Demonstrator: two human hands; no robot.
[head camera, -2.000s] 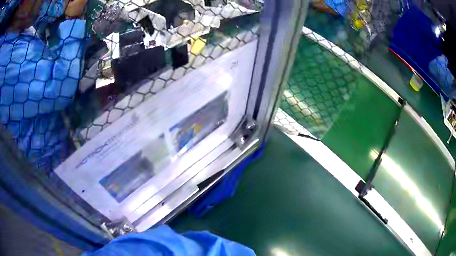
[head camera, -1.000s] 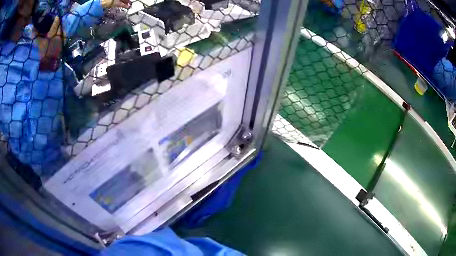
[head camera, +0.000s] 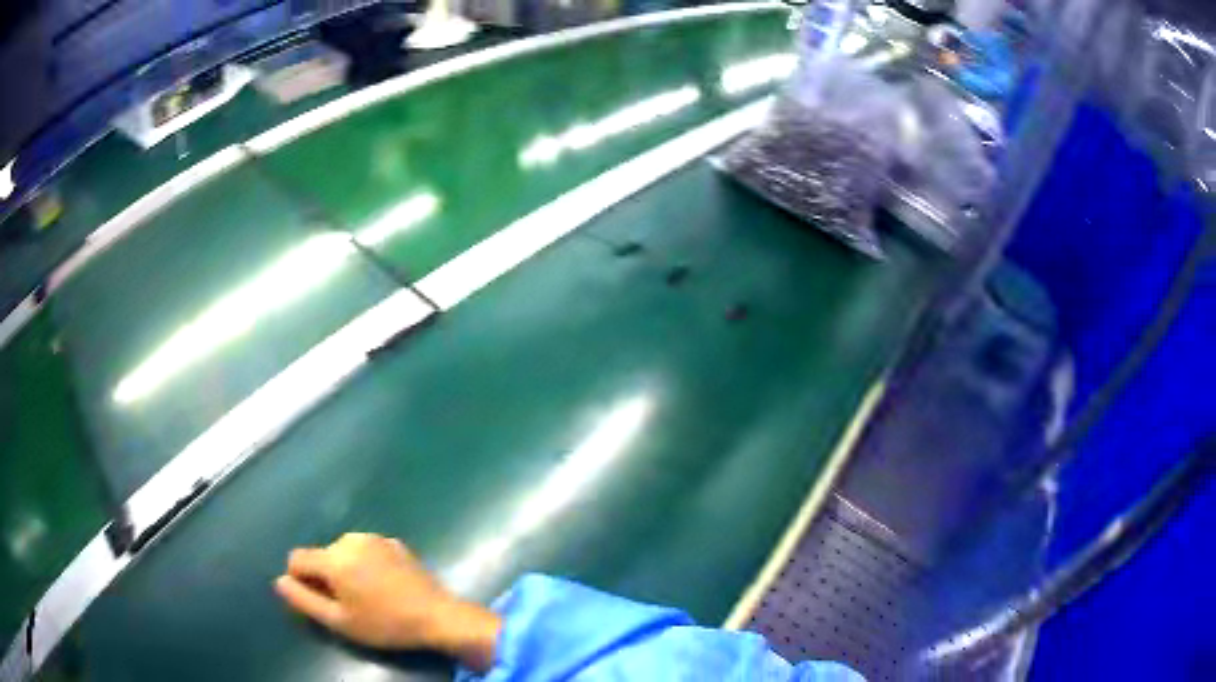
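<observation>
My right hand (head camera: 367, 593) is low and left of centre, over the dark green bench mat (head camera: 534, 400). Its blue sleeve comes in from the bottom edge. The fingers are loosely curled with no object seen in them, and the thumb is on the near side. My left hand is out of the picture. A clear plastic bag of small dark grey parts (head camera: 814, 160) lies at the far end of the bench. A few small dark spots or pieces (head camera: 678, 275) show on the mat.
A white conveyor rail (head camera: 314, 366) runs from lower left to upper right. Beyond it is the green conveyor belt (head camera: 454, 173). Past the bench's pale right edge are a perforated grey surface (head camera: 834, 586) and a large blue sheet or panel (head camera: 1134, 320). The right side is blurred.
The view has swung right, from the mesh frame with the instruction sheet to the bench and bag. My right hand now shows; only blue cloth showed at the bottom before.
</observation>
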